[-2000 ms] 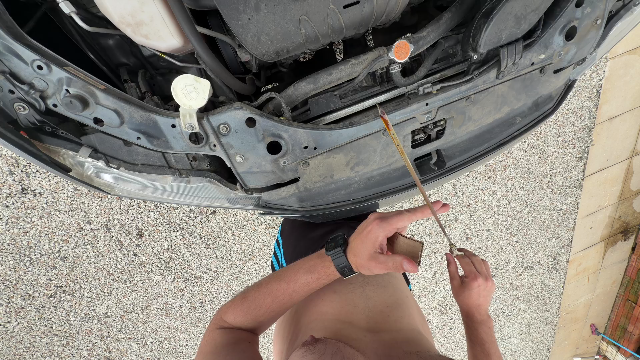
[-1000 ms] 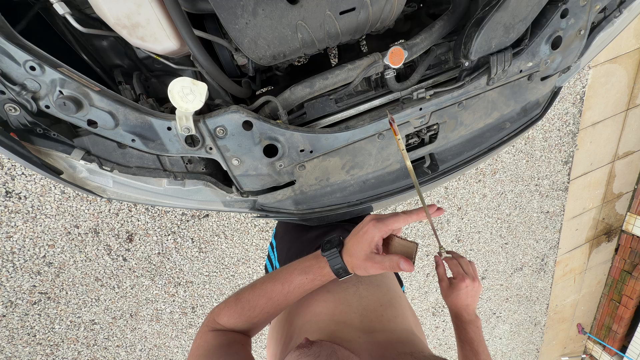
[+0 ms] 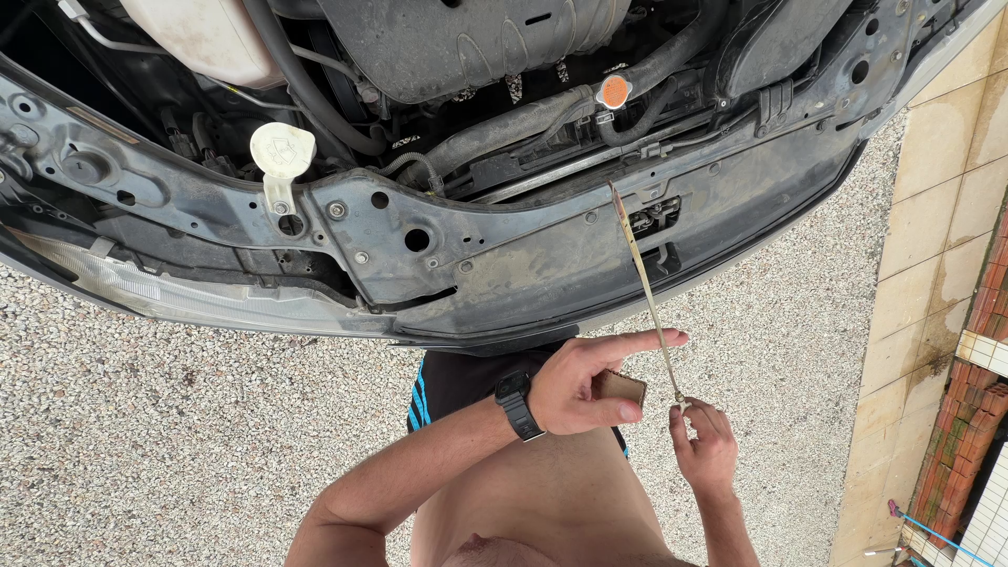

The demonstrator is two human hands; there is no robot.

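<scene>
My right hand [image 3: 705, 441] pinches the handle end of a thin metal engine oil dipstick [image 3: 647, 287]. The dipstick slants up and to the left, with dark oil on its tip near the front panel of the car's open engine bay. My left hand [image 3: 579, 386], with a black watch on the wrist, holds a folded piece of brown cardboard [image 3: 620, 387] between thumb and palm. Its index finger is stretched out by the dipstick's lower part; whether they touch I cannot tell.
Above my hands are the car's front crossmember [image 3: 520, 228], an orange-labelled radiator cap [image 3: 613, 92], a white washer filler cap [image 3: 282, 150], a black hose and the engine cover [image 3: 465, 47]. Pebbled ground [image 3: 197, 425] lies below the bumper; tiles [image 3: 906, 315] and stacked bricks [image 3: 957, 441] are at the right.
Both hands keep nearly the same pose, with the dipstick still held across the front panel. The view has shifted slightly.
</scene>
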